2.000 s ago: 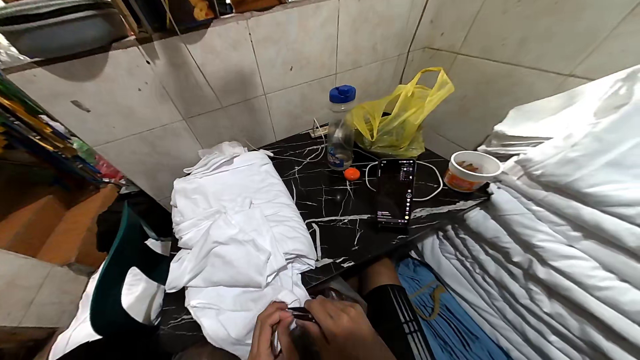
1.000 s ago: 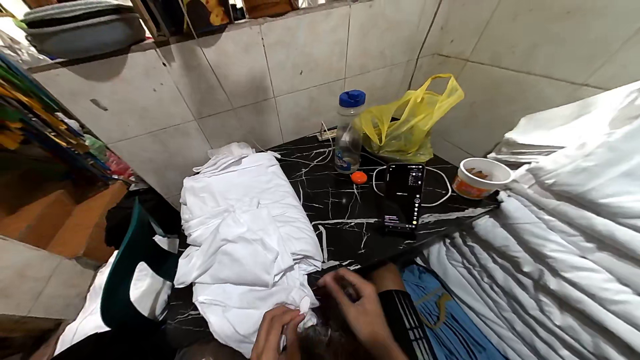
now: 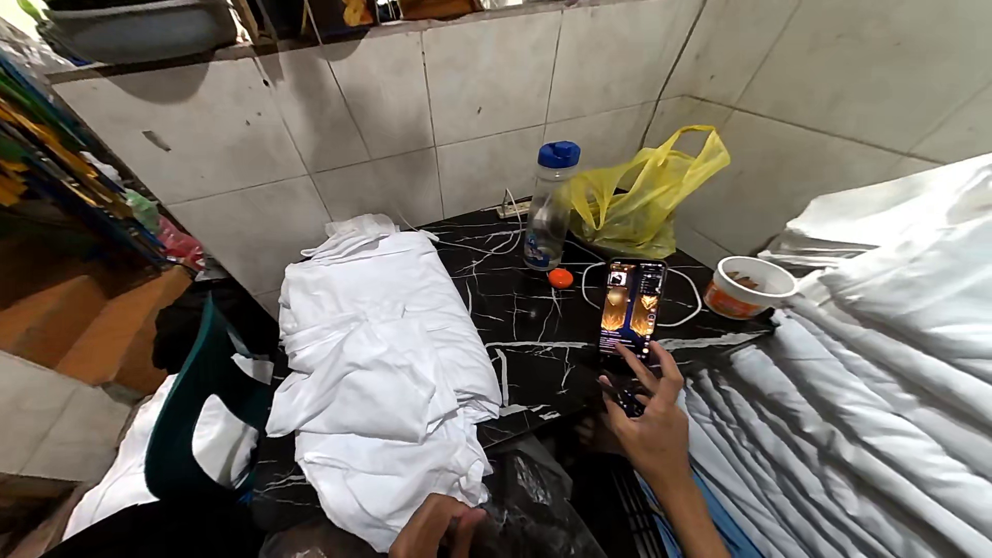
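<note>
My right hand (image 3: 655, 418) reaches over the edge of the black marble-patterned table, its fingertips at the lower end of a smartphone (image 3: 632, 308) with a lit screen. A small dark object (image 3: 626, 399) is held in this hand, probably thread snips; it is partly hidden by the fingers. My left hand (image 3: 438, 527) is at the bottom, with its fingers bent at the lower edge of a pile of folded white cloth (image 3: 372, 349). Whether it grips the cloth is not clear. Below the table edge lies a dark plastic bag (image 3: 535, 496).
Behind the phone stand a clear plastic bottle (image 3: 549, 217) with a blue lid and a yellow plastic bag (image 3: 643, 201). An orange cap (image 3: 559, 278), a white cable and a white tub (image 3: 748, 287) are nearby. White fabric (image 3: 868, 372) lies at right, a green plastic chair (image 3: 182, 403) at left.
My right hand has moved from beside my left hand at the cloth's lower edge up to the phone. The phone screen, mostly dark before, shows a bright picture.
</note>
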